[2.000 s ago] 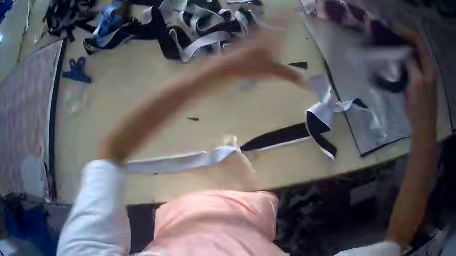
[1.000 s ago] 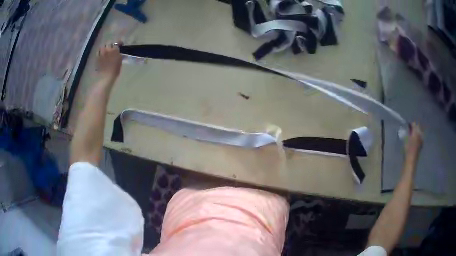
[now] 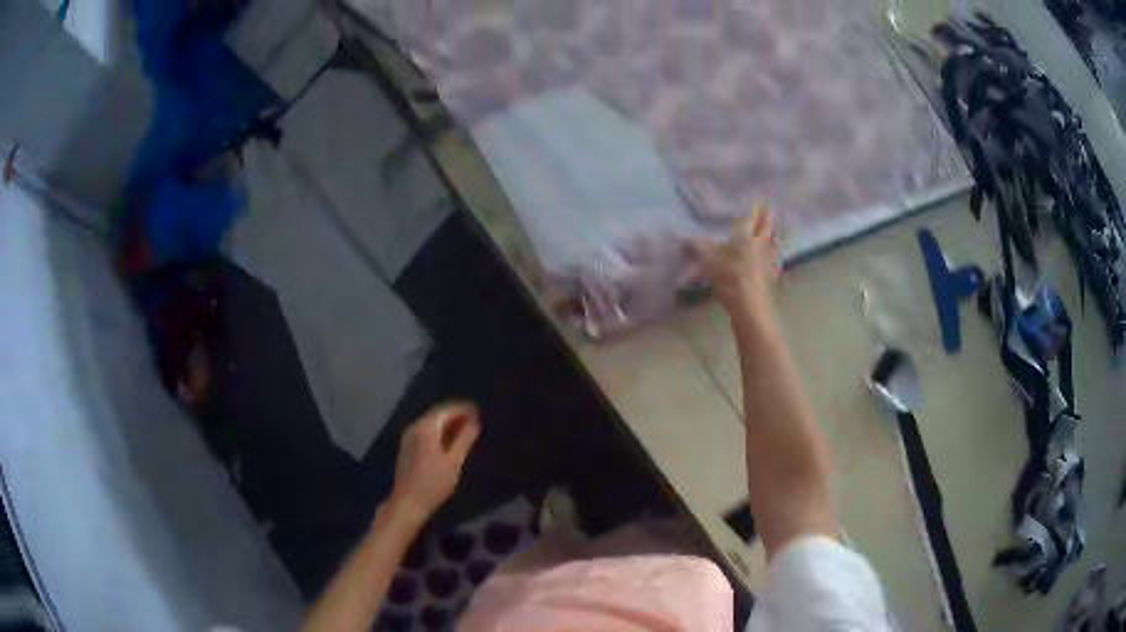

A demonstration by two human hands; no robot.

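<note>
My right hand (image 3: 741, 257) is over the near edge of a pale pinkish-grey print panel (image 3: 803, 111), blurred. Its thumb and fingers look spread, but whether it pinches cloth cannot be told. A plain white sheet (image 3: 580, 167) lies on the panel, left of that hand. My left hand (image 3: 438, 454) is off the table edge at lower left, fingers curled, with nothing visible in it. A black tie strip (image 3: 932, 519) with a looped white end lies on the table, right of my right forearm.
A blue spring clamp (image 3: 948, 290) lies beyond the strip. A tangled heap of black-and-white strips (image 3: 1019, 136) is at the far right. Below the table edge are grey-white pieces (image 3: 327, 272), blue plastic (image 3: 191, 161) and purple-spotted cloth (image 3: 463, 568). A long white surface (image 3: 87, 407) stands at the left.
The view has swung left. The strip that was stretched between both hands is no longer held that way. My left hand has moved off the table, and my right hand to the print panel.
</note>
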